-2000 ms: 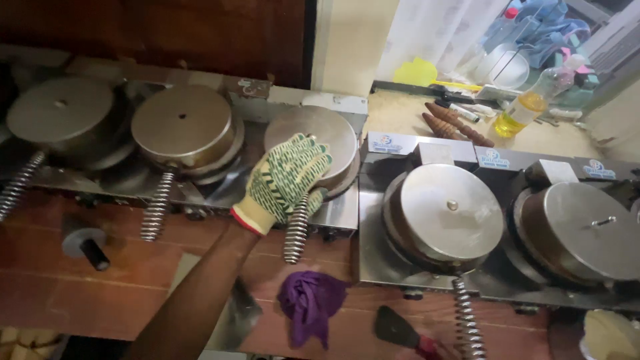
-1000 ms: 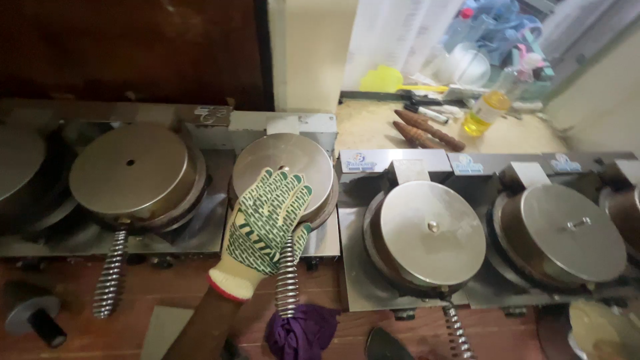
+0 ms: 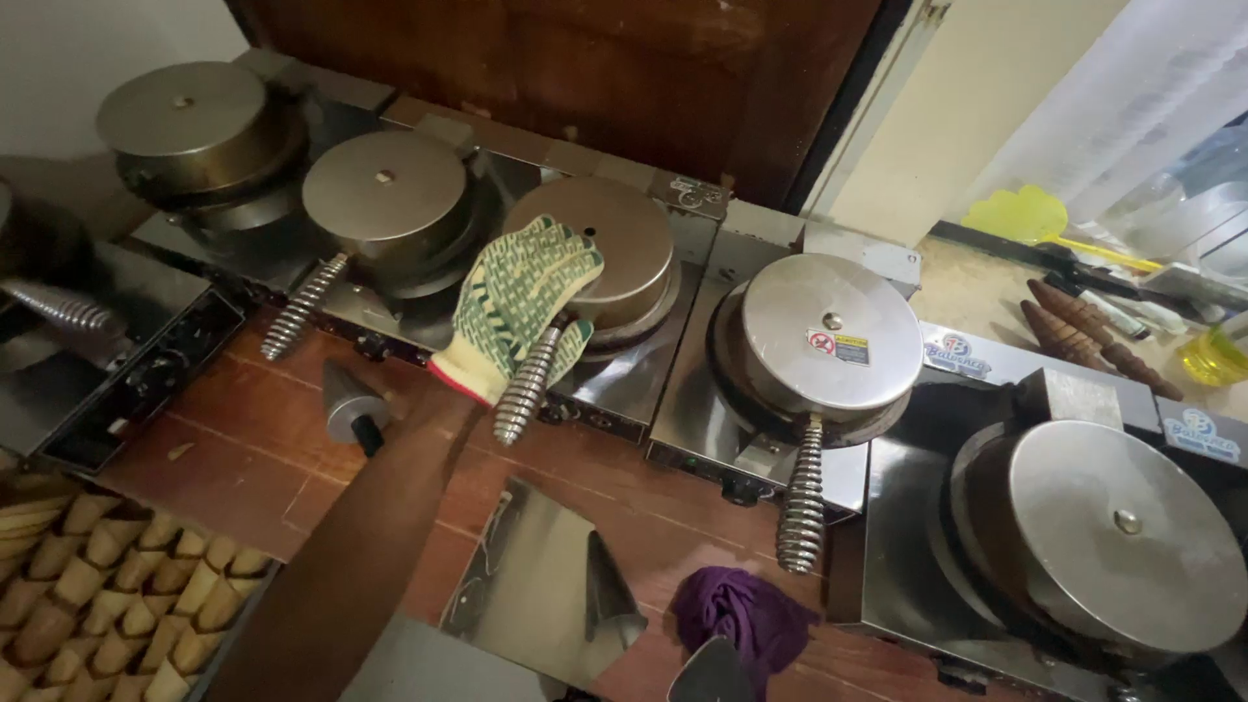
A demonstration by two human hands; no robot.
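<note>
My left hand (image 3: 526,302), in a cream and green patterned glove with a red cuff, lies over the left side of a round waffle-cone iron's lid (image 3: 624,229) that has a small dark hole. The iron's coiled metal handle (image 3: 526,385) passes between the fingers and the thumb; no closed grip on it shows. To the right, another iron's lid (image 3: 829,361) bears stickers and a knob. On the left is an iron (image 3: 385,185) with a shut lid. A dark cone-shaped roller (image 3: 351,405) lies below the forearm. My right hand is out of view.
Rolled cones (image 3: 127,585) fill the lower left corner. A metal plate with a cone form (image 3: 609,595), a purple cloth (image 3: 736,619) and a dark spatula blade (image 3: 712,673) are near the front. Further irons (image 3: 1131,536) stand right and left. Brown ridged wooden cones (image 3: 1068,331) lie on the ledge.
My left hand has moved left from the stickered iron's lid to the neighbouring iron whose lid has a hole. The view has shifted left.
</note>
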